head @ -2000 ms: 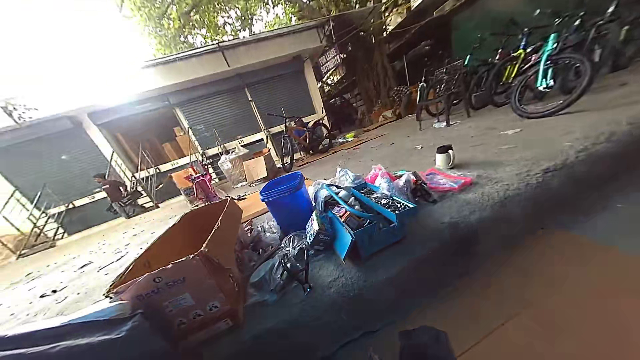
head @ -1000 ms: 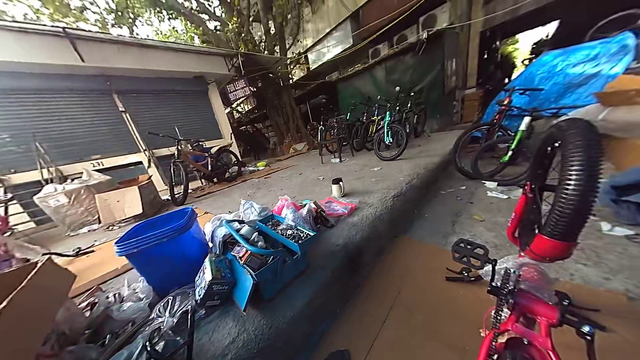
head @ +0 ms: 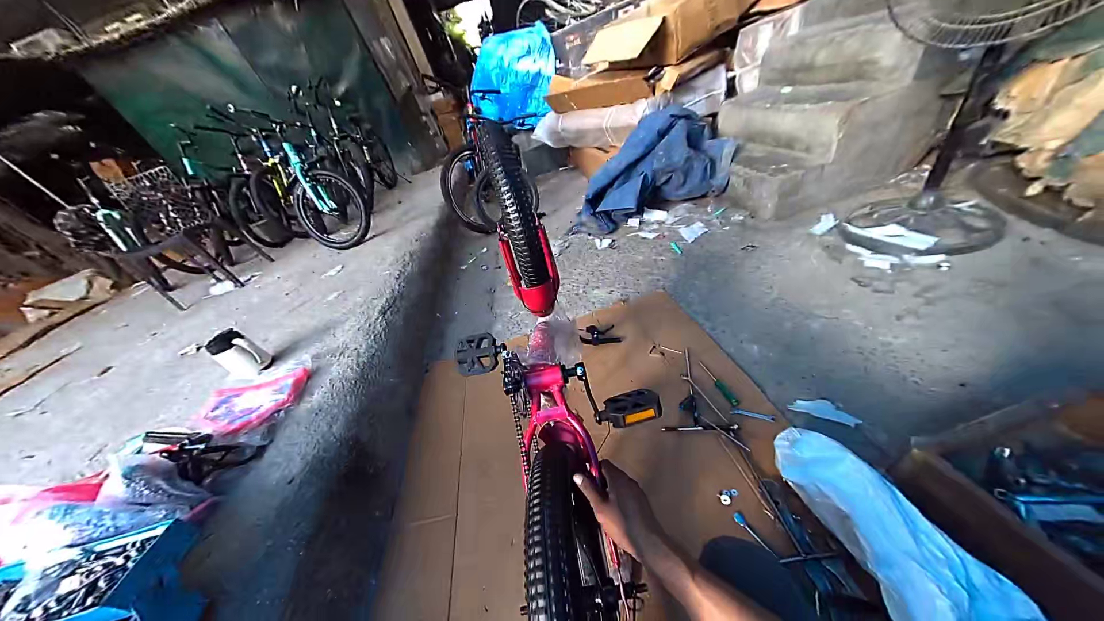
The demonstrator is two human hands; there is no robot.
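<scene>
A red-pink bicycle stands upside down, its rear wheel (head: 552, 535) nearest me and its front wheel (head: 515, 203) farther off in a red fork. My right hand (head: 617, 509) is at the pink rear frame stay (head: 580, 424), right of the rear tire, with the thumb beside the tire; the grip is partly hidden. Black pedals (head: 477, 354) stick out on both sides of the crank, and the chain (head: 520, 423) runs on the left. Clear plastic wraps part of the frame. My left hand is out of view.
Cardboard (head: 440, 483) lies under the bicycle, with a green-handled screwdriver (head: 724, 392), wrenches and cables on its right. A blue-white plastic bag (head: 897, 526) and a tool box (head: 975, 517) are at right. A fan stand (head: 944, 155), steps and parked bicycles (head: 332, 207) are beyond.
The view has swung far right and down, from the storefronts to the upturned bicycle. My right hand has come into view at its rear frame.
</scene>
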